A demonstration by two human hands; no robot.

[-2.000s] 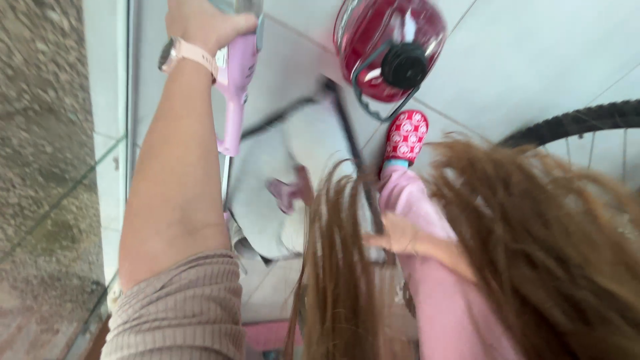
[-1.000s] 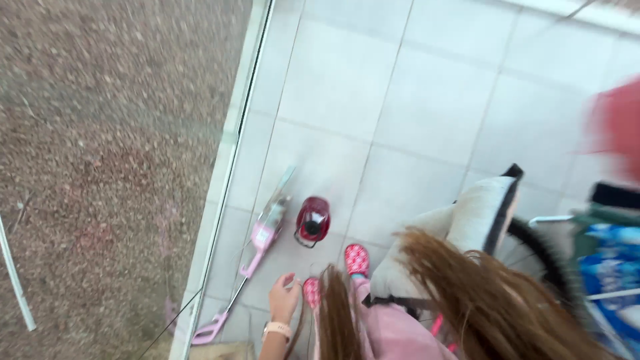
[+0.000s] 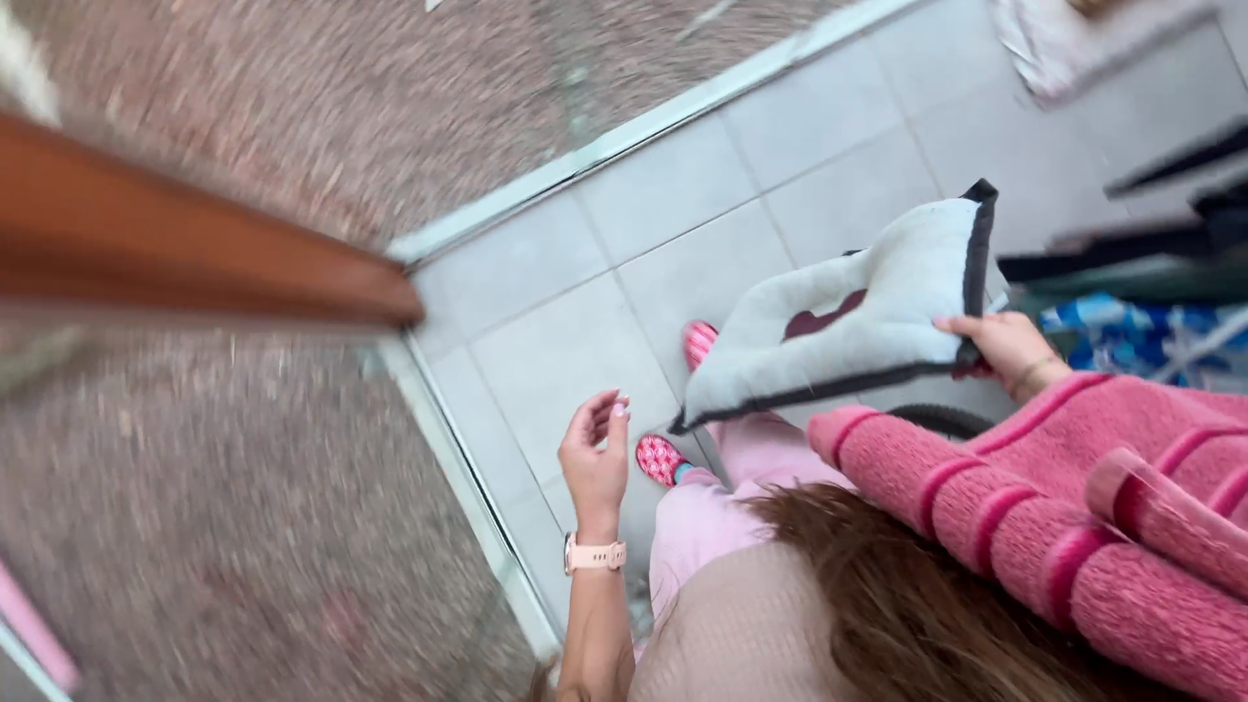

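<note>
My right hand [image 3: 1009, 351] grips the dark-edged corner of a pale padded pet-bed-like cushion [image 3: 877, 283], which has black trim and a dark maroon patch in its sunken middle. The cushion hangs tilted above the tiled floor, over my lower legs. My left hand [image 3: 595, 448], with a pink watch [image 3: 597, 556] at the wrist, is raised with loosely curled fingers and nothing in it. It is left of my red patterned shoe [image 3: 660, 460], apart from the cushion.
A pink towel-like cloth [image 3: 1053, 517] lies at the lower right, near a bicycle tyre [image 3: 936, 419] and blue packaging [image 3: 1131, 331]. Glass panels meet at a reddish-brown post [image 3: 195, 244] on the left. A whitish mat [image 3: 1102, 44] lies at the upper right.
The view has swung strongly. Two seconds ago my left hand was on a pink-handled stick appliance; now it holds nothing. The cushion is now raised in my right hand.
</note>
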